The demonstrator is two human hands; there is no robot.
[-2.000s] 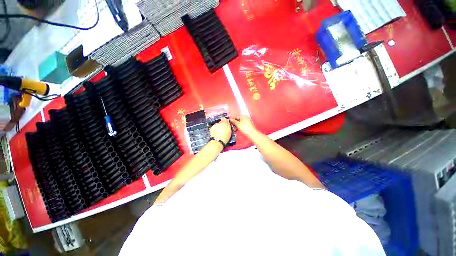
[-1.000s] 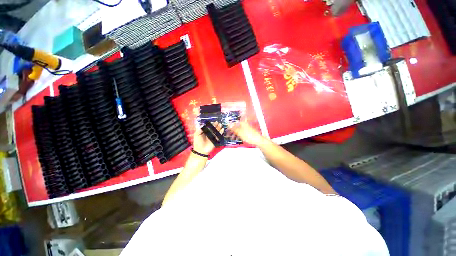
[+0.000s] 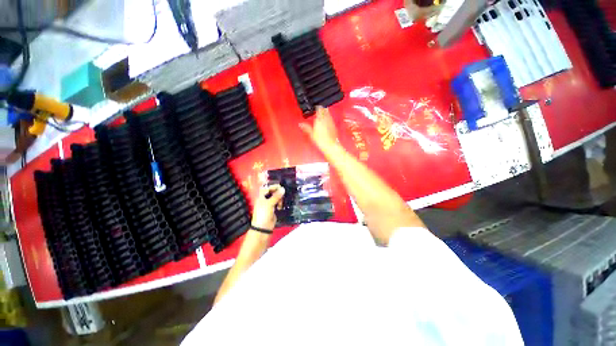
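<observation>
My left hand (image 3: 268,204) is at the left side of a flat dark pack with shiny silver-white parts (image 3: 313,192). Its fingers are curled, with a small dark patch at the fingertips; whether it holds a part is too blurred to tell. My right hand (image 3: 322,130) is stretched forward, thumb apart from the fingers, with its fingertips at the near end of the short row of black bodies (image 3: 312,71). No part shows in it. The large group of black bodies (image 3: 138,196) lies at left in tightly packed columns.
A blue-handled screwdriver (image 3: 157,177) lies on the large group. Crinkled clear film (image 3: 405,125) is right of centre. A blue fixture (image 3: 486,91) stands by a white plate (image 3: 496,152), with a metal bar (image 3: 530,135). Grey-white stacks (image 3: 270,26) line the back edge.
My right hand has moved from the pack forward to the short black row. The black body seen at my left hand a second ago no longer shows clearly. The view has shifted slightly.
</observation>
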